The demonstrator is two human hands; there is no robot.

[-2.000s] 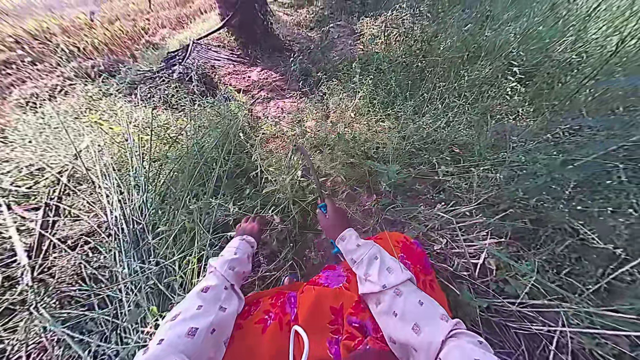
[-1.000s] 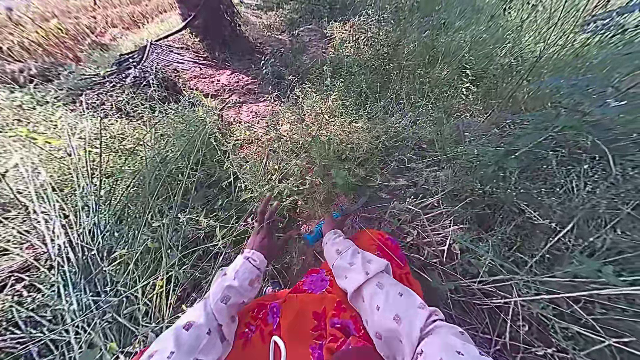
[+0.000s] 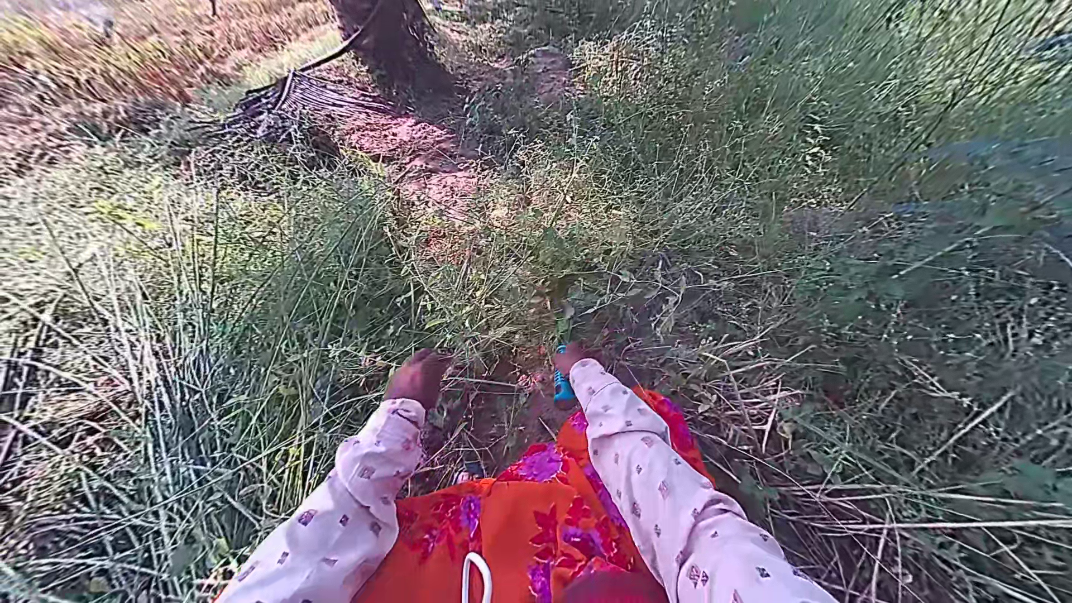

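Observation:
My right hand (image 3: 574, 357) is closed around the blue handle (image 3: 563, 387) of a hand tool, which points forward into the weeds; its working end is hard to make out among the leaves. To its left, my left hand (image 3: 420, 377) is at the edge of the green grass and weeds (image 3: 486, 310), its fingers partly hidden by stems. Whether it grips any stems cannot be told. Between the hands lies a patch of brown soil (image 3: 511, 410). Orange cloth with a floral print (image 3: 494, 536) covers my lap.
A tree trunk (image 3: 394, 42) stands ahead, with a pile of thin dark sticks (image 3: 310, 100) at its left. Tall grass (image 3: 201, 360) grows at my left. Dry stalks (image 3: 921, 519) and dense weeds (image 3: 946, 293) lie at my right.
The blue handle, slanted across in front of me a second ago, now points forward. My left hand's fingers were spread and raised then; now they are bent low among the weeds.

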